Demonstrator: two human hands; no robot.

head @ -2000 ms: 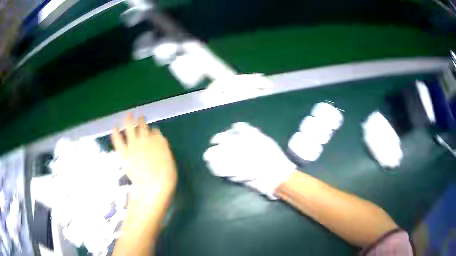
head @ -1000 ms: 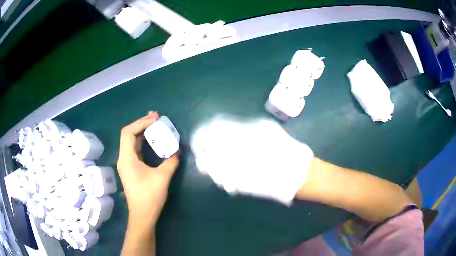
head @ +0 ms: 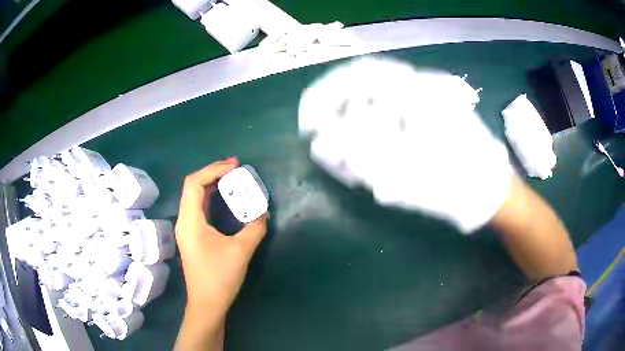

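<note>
My bare left hand (head: 218, 240) grips a white charger (head: 243, 195) between thumb and fingers, pin end up, over the green mat (head: 315, 288). My gloved right hand (head: 404, 140) is blurred and raised to its right, apart from the charger. White material is bunched at this hand; glove and cloth cannot be told apart, so its grip is unclear. The right hand hides most of the set-aside chargers; only a bit with thin pins (head: 473, 89) shows past it. The charger pile (head: 89, 236) lies at the left.
A pale side rail (head: 171, 92) curves across the back. Beyond it are the green conveyor (head: 130, 62) and a guide bar (head: 274, 17) with chargers beside it. At right are a white bundle (head: 530, 137), black box (head: 552, 92), blue bin (head: 608, 92) and thin white stick (head: 608, 158).
My left hand first reached the pile, then held the charger upright; it now sits slightly further right in view. My right hand has moved up and right, over the set-aside chargers.
</note>
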